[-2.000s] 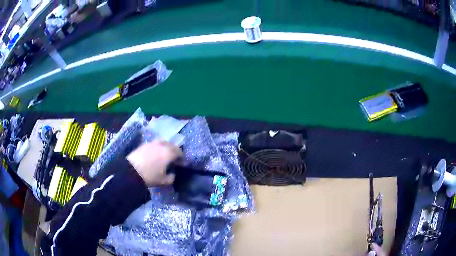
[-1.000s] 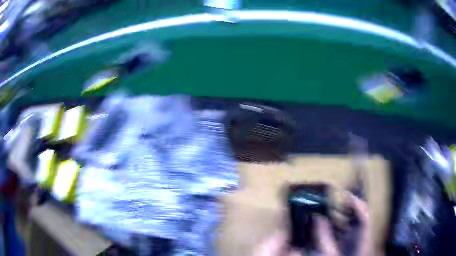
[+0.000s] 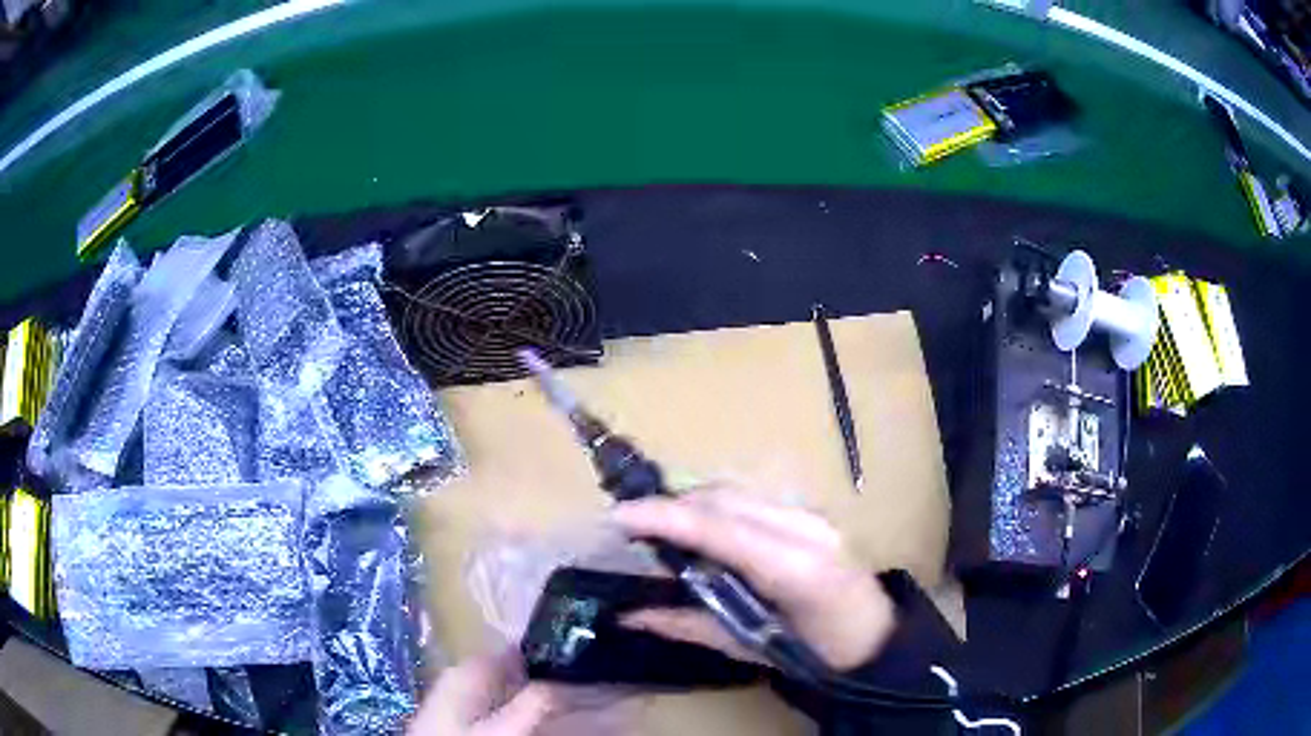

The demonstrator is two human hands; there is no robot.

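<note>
The black housing (image 3: 676,664) lies low over the cardboard sheet (image 3: 690,388), with a green circuit board (image 3: 572,627) at its left end. My left hand (image 3: 482,702) is at the bottom edge, partly cut off, with fingers at the board end of the housing; its grip is unclear. My right hand (image 3: 776,554) holds the soldering iron (image 3: 618,467), tip pointing up and left, away from the board. Its lower fingers also touch the housing. Clear wrap (image 3: 511,575) shows beside the housing. Slim dark tweezers (image 3: 838,396) lie on the cardboard.
Bubble-wrapped units (image 3: 180,575) are piled at left. The fume fan (image 3: 496,309) stands behind the cardboard. The solder feeder (image 3: 1064,446) with a white spool (image 3: 1104,309) is at right, beside yellow-edged batteries (image 3: 1186,345). Units with batteries (image 3: 942,122) lie on the green belt (image 3: 575,108).
The view has shifted right. The housing has come from the bubble-wrap pile to the cardboard. My right hand now holds the iron up over the cardboard, and my left hand has moved to the housing's board end.
</note>
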